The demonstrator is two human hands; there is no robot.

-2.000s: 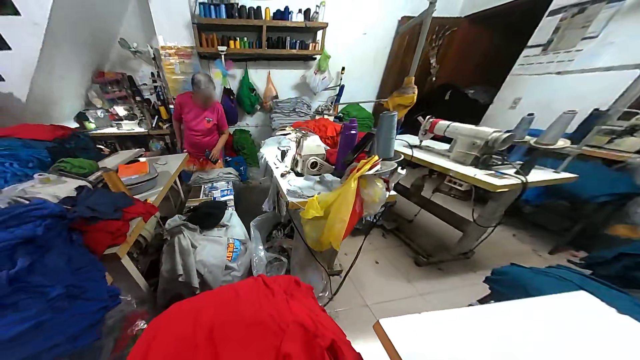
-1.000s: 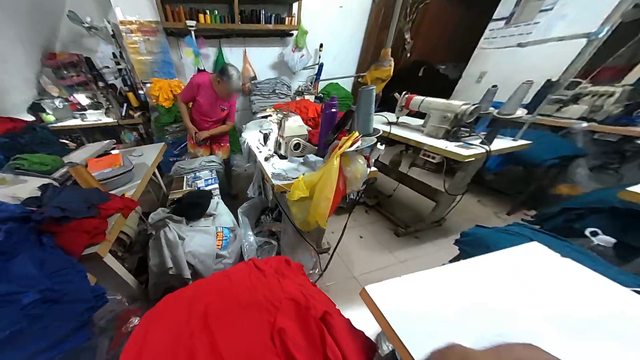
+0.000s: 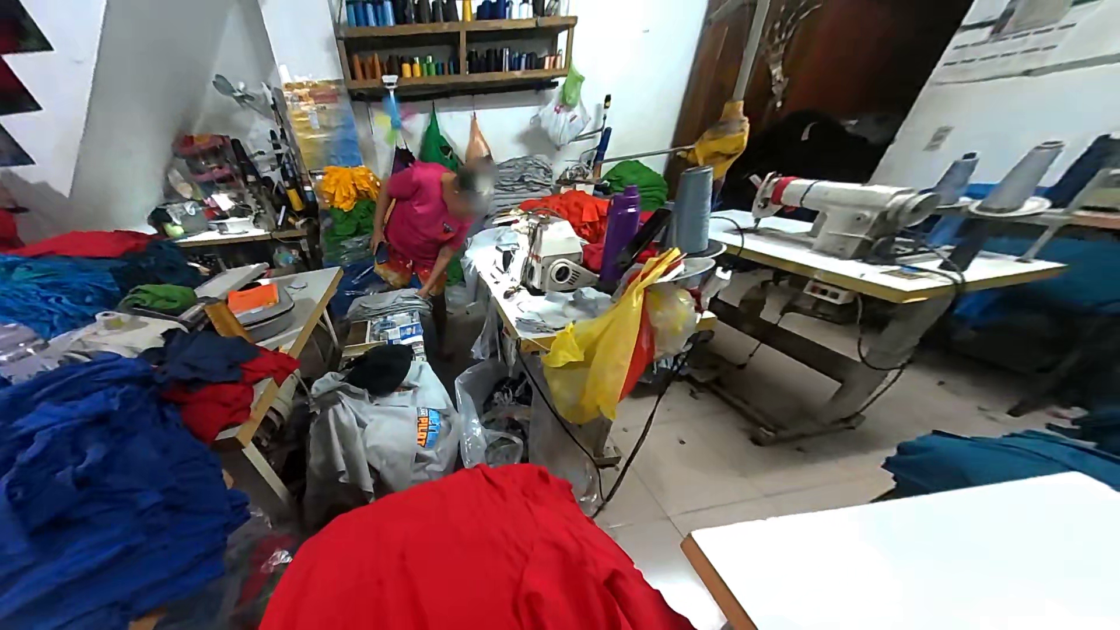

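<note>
Neither my left hand nor my right hand shows in the head view. Closest to me, a heap of red fabric (image 3: 477, 560) fills the bottom middle. To its right lies the corner of a white tabletop (image 3: 910, 560) with a brown edge. A pile of teal fabric (image 3: 1006, 464) sits beyond that tabletop. At the left a big mound of blue fabric (image 3: 96, 490) is heaped beside a small table.
A person (image 3: 424, 223) in a pink shirt bends over folded grey cloth. A white sewing machine (image 3: 551, 254) stands mid-room, with a yellow plastic bag (image 3: 604, 350) hanging from its table. Another sewing machine (image 3: 844, 206) is at right. Black cables trail onto the tiled floor (image 3: 656, 490).
The other person has gone from standing upright to bending over with an arm lowered to the grey cloth. Part of a hand at the bottom edge one second ago is out of view.
</note>
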